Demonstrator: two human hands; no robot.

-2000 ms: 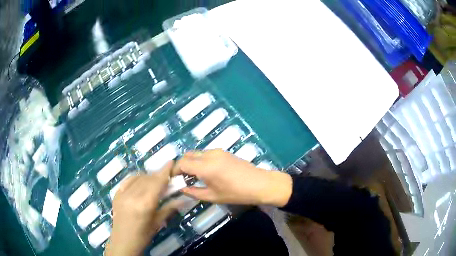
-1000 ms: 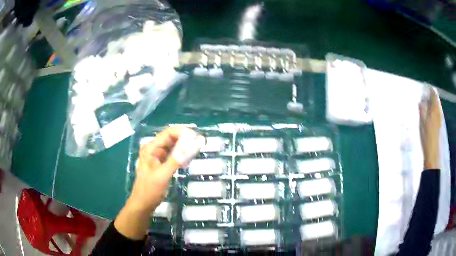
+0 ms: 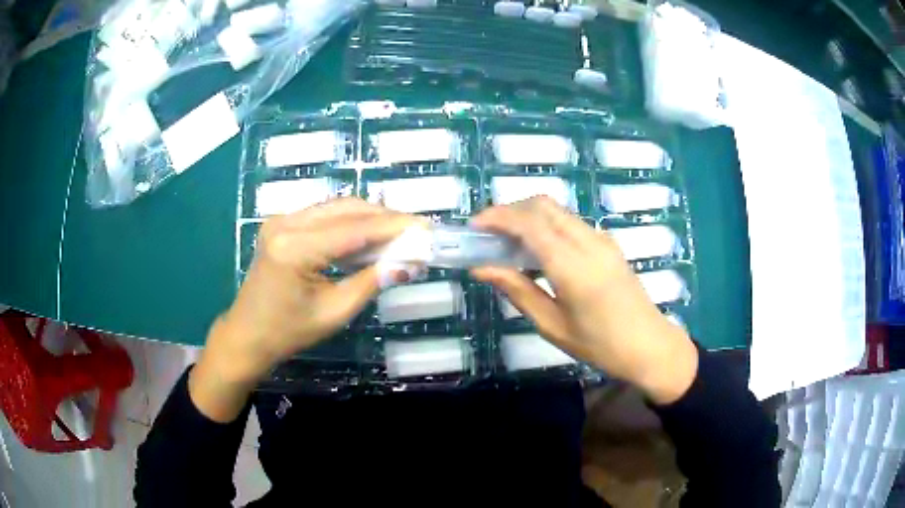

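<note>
My left hand (image 3: pixel 298 278) holds a small white piece (image 3: pixel 405 260) between thumb and fingers. My right hand (image 3: pixel 571 288) grips a blurred, pale grey-blue oblong piece (image 3: pixel 478 246) at its right end. The two pieces meet end to end above the clear blister tray (image 3: pixel 480 169); whether they are joined cannot be told. White units (image 3: pixel 414 145) lie singly in the tray's pockets, in four columns. My hands and forearms hide several middle and lower pockets.
A clear bag (image 3: pixel 124 129) of white pieces lies at upper left. The component tray (image 3: pixel 466 50) is behind, the small-parts tray (image 3: pixel 685 69) and white sheet (image 3: pixel 804 218) at right. A red stool (image 3: pixel 60 382) stands lower left; stacked trays (image 3: pixel 843 437) lower right.
My right hand has come from the white sheet to the middle and now holds the grey-blue piece. My left hand has moved down to meet it. The view has tilted down.
</note>
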